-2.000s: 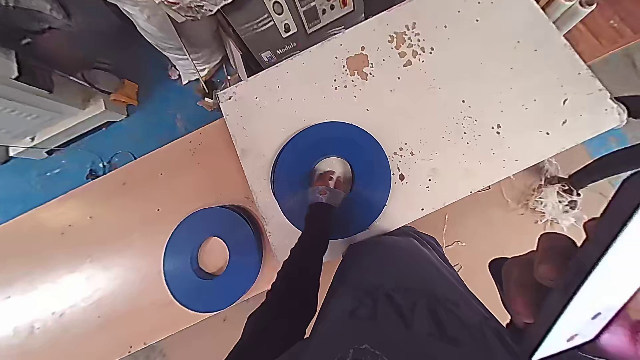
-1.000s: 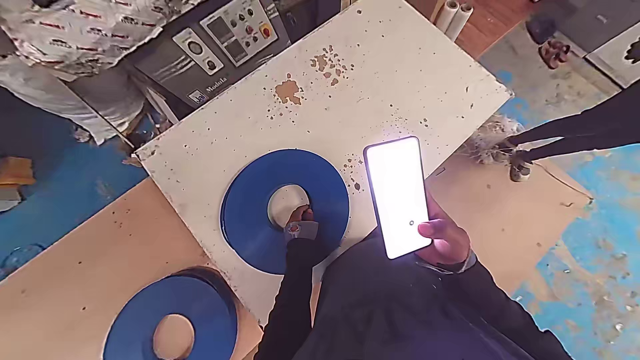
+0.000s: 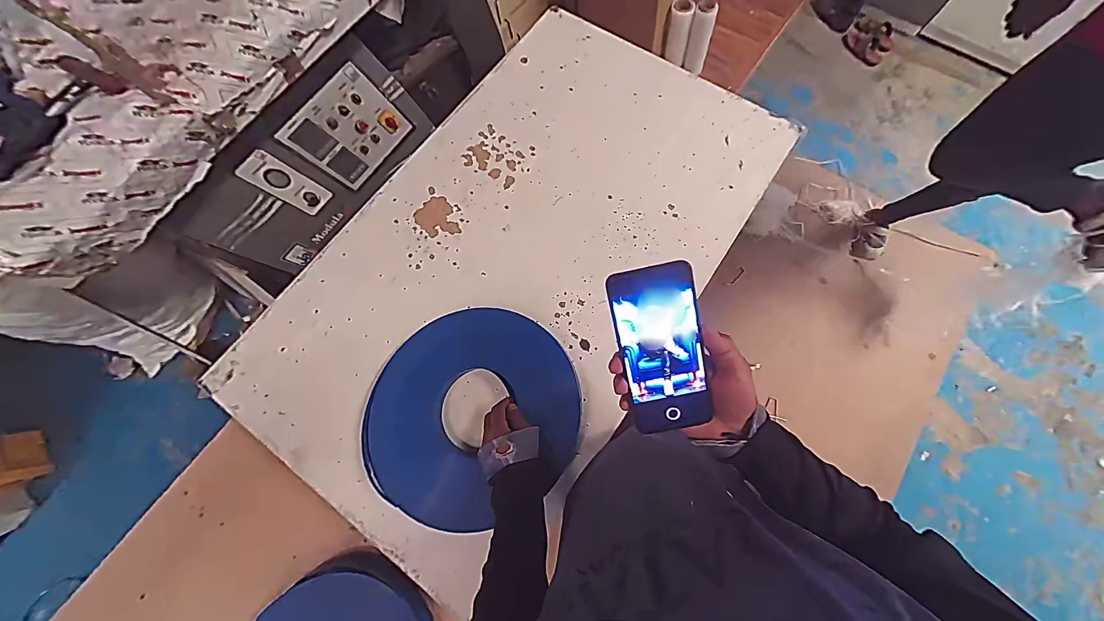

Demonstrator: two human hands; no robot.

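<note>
A smartphone (image 3: 660,345) with a lit screen is in my right hand (image 3: 731,379), held upright just past the near right part of the white worktable (image 3: 552,164). My left hand (image 3: 504,421) rests at the inner rim of a wide blue ring-shaped roll (image 3: 414,414), its fingers reaching into the centre hole. The fingertips are partly hidden, so whether they grip the rim cannot be told. A second blue roll (image 3: 345,599) is cut off by the bottom edge of the view, on the lower tan board.
Behind the table stands a dark machine with a control panel (image 3: 345,125), beside printed white sacks (image 3: 103,164). White rolls (image 3: 692,34) stand by the far edge. At right a person's dark-clothed leg (image 3: 966,172) is near tangled pale strands (image 3: 793,207) on the floor.
The phone, at the lower right edge two seconds ago, is now upright beside the table. Its screen has gone from blank white to a picture. My left hand remains at the ring's hole.
</note>
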